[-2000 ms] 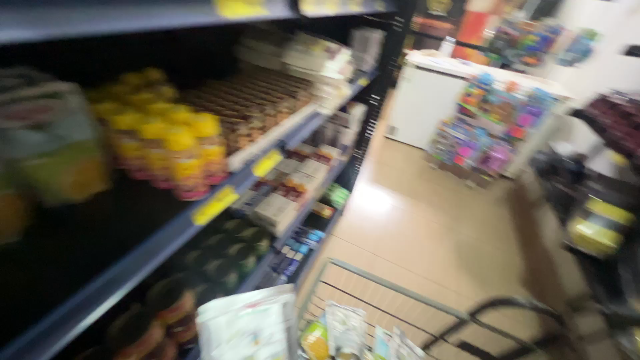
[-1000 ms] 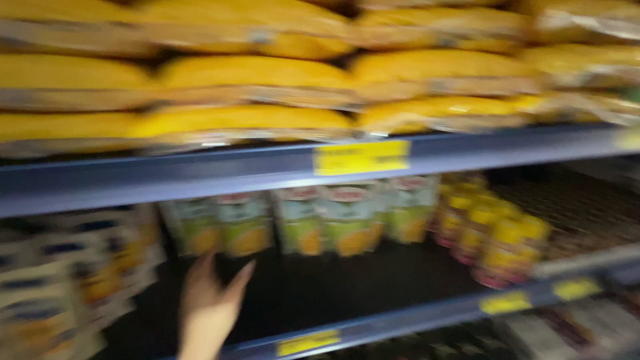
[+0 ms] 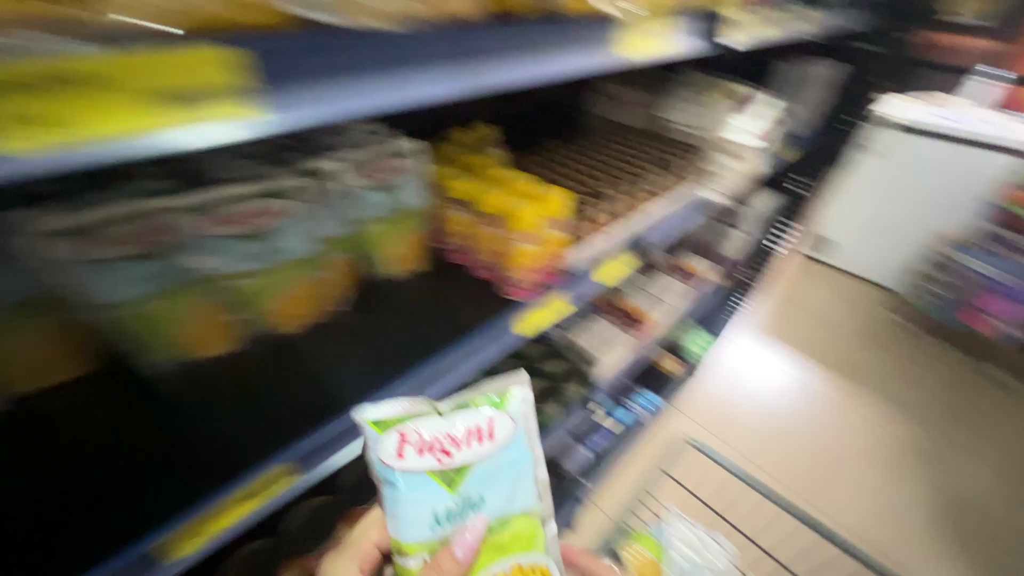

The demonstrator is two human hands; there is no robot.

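Note:
A blue, green and white printed pouch [image 3: 464,480] is in my hands at the bottom centre, its label reading Fugini. My left hand [image 3: 400,544] grips its left side, the thumb lying across the front. Only some fingers of my right hand [image 3: 588,560] show at the pouch's lower right edge; they seem to touch it, though most of that hand is out of frame. Similar pouches [image 3: 272,248] stand in a blurred row on the shelf behind. To their right are yellow-topped containers [image 3: 508,212].
A metal shopping cart [image 3: 784,508] with packages [image 3: 672,544] inside stands at the lower right. The shelf edge [image 3: 448,352] with yellow price tags runs diagonally beside me. Beyond the tiled floor [image 3: 864,400] are a white chest-like unit [image 3: 904,192] and a blurred colourful display [image 3: 992,272].
A hand reached toward the shelf pouches one second ago; now a pouch is held between my hands, near the cart. The view has swung right.

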